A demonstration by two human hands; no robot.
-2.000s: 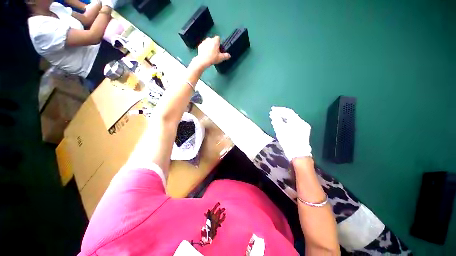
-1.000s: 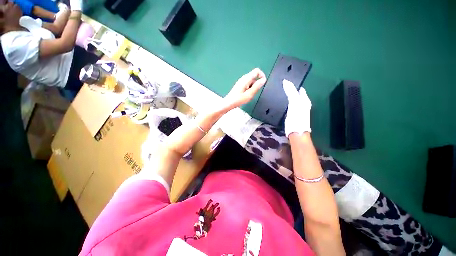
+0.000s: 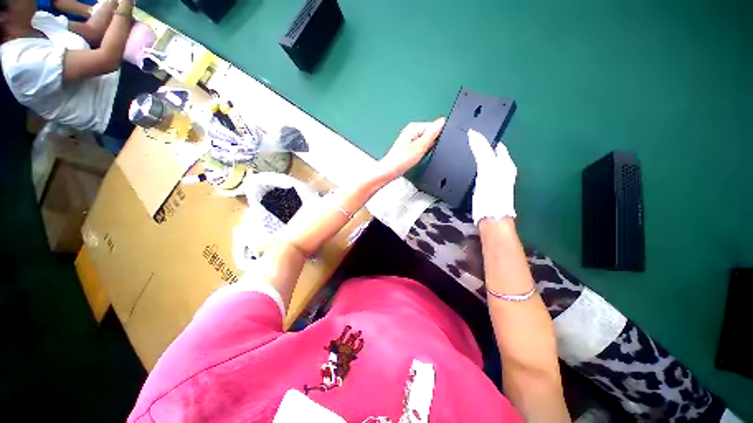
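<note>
A black device housing [image 3: 464, 149] is tilted up over the green surface, its flat face with two dark diamond marks towards me. My left hand [image 3: 413, 147], bare, has its bent fingers at the housing's left edge; a small part in the fingertips cannot be made out. My right hand [image 3: 494, 178], in a white glove, holds the housing by its right edge, with fingers on the face. An open white bag [image 3: 260, 219] with a dark heap of small parts [image 3: 281, 202] lies on the carton at left, partly behind my left forearm.
More black housings stand on the green surface [image 3: 537, 49]: one at right [image 3: 613, 211], one at far right [image 3: 735, 322], one at upper left [image 3: 312, 33]. Leopard-print cloth [image 3: 446, 244] pads the near edge. A carton [image 3: 157, 256] holds clutter. A person [image 3: 58, 66] sits at upper left.
My left hand reached a far housing, which now lies between both hands. Since one second ago, my left fingers have closed in to its edge. The right-hand housings show farther right and lower.
</note>
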